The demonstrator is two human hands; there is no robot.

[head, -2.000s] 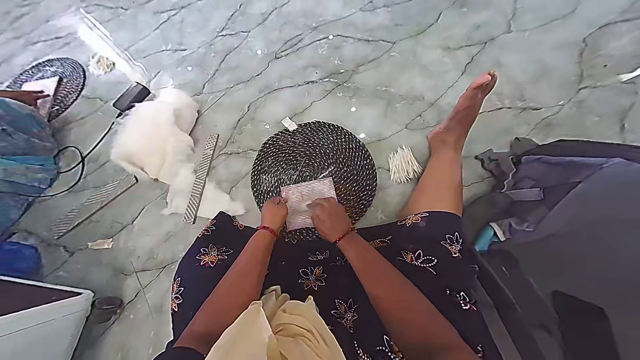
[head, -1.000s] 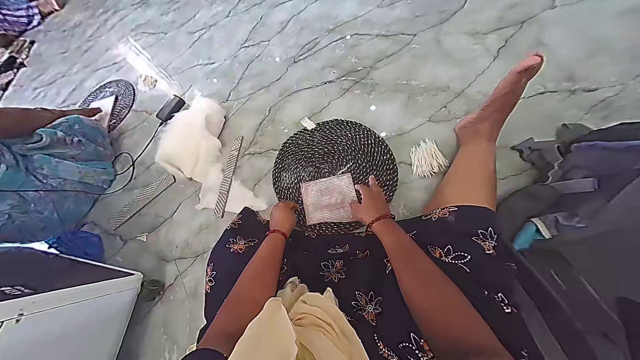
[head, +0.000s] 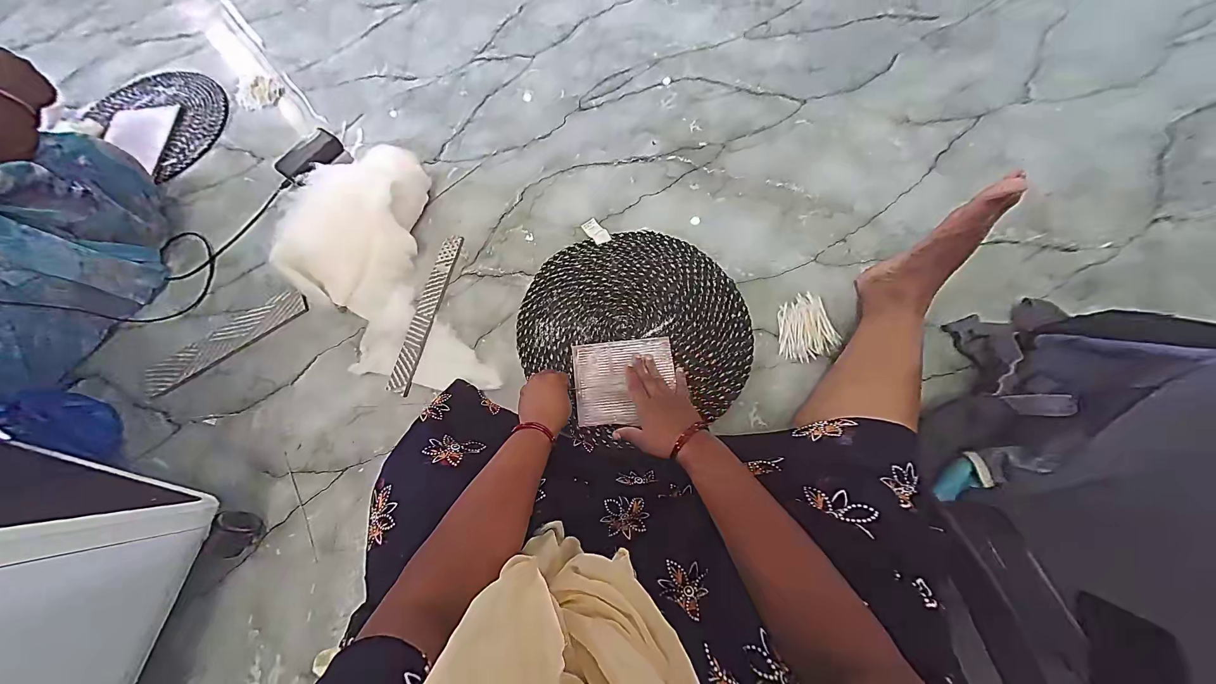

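Observation:
A round black woven placemat with light flecks (head: 627, 275) lies on the floor in front of me. On its near part rests a square, pale, ribbed piece (head: 600, 380); its material is unclear. My right hand (head: 660, 407) lies with spread fingers on the right side of this square. Just left of the square, my left hand (head: 544, 399) is curled at the mat's edge, and whether it pinches anything cannot be seen. A small white tag (head: 596, 231) sits at the mat's far edge. Right of the mat is a bundle of thin white cotton wicks (head: 807, 328).
Left of the mat lie white cotton wool (head: 351, 228), a patterned strip (head: 426, 318) and another strip (head: 228, 342). A black device with a cable (head: 311, 152) is behind them. A person in blue sits by another round mat (head: 204, 119). Dark cloth (head: 1121, 427) lies right.
Both hands were on the square piece two seconds ago; the left has since come off it. My right hand has moved from its right edge to flat on top.

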